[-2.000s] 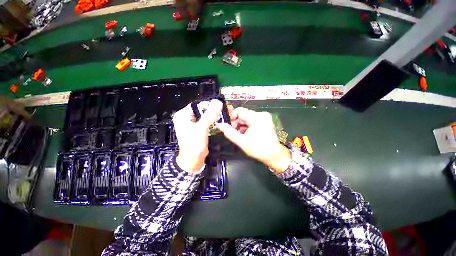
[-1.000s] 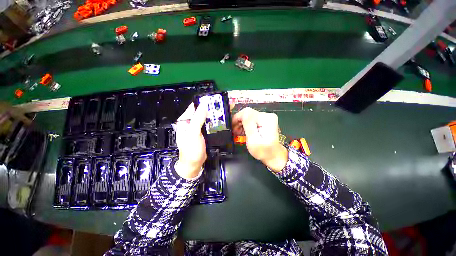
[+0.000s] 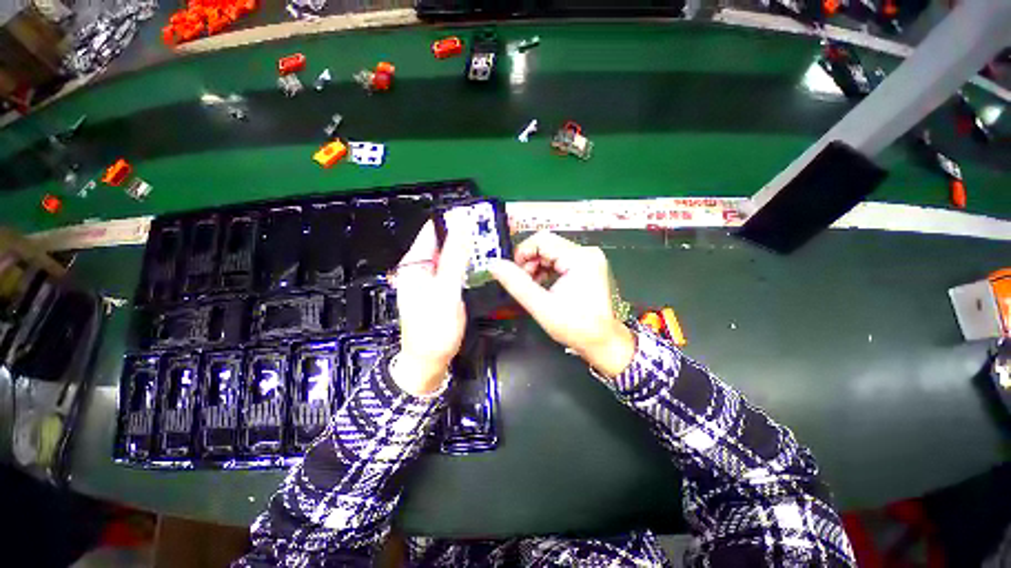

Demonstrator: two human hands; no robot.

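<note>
My left hand (image 3: 430,305) holds a black rectangular housing (image 3: 501,227) upright over the right part of the tray. A white insert plate (image 3: 483,235) with dark dots lies in the housing's face, with a greenish edge below it. My right hand (image 3: 568,294) is at the housing's lower right, its thumb touching or very near the plate's lower edge, its other fingers curled. Whether it holds a small part cannot be seen. The glossy black blister tray (image 3: 246,338) lies under and left of my left hand, with dark pieces in several pockets.
Orange parts (image 3: 663,325) lie beside my right wrist. Beyond a pale strip (image 3: 604,213), the green belt (image 3: 443,122) carries scattered orange, white and black pieces. A grey post (image 3: 887,122) with a black rectangular piece (image 3: 813,198) stands at right. A white-and-orange box (image 3: 978,307) is far right.
The housing was covered by my fingers, then showed its white plate. My right hand was apart from it one second ago and now its thumb is at the plate. Belt pieces have shifted right.
</note>
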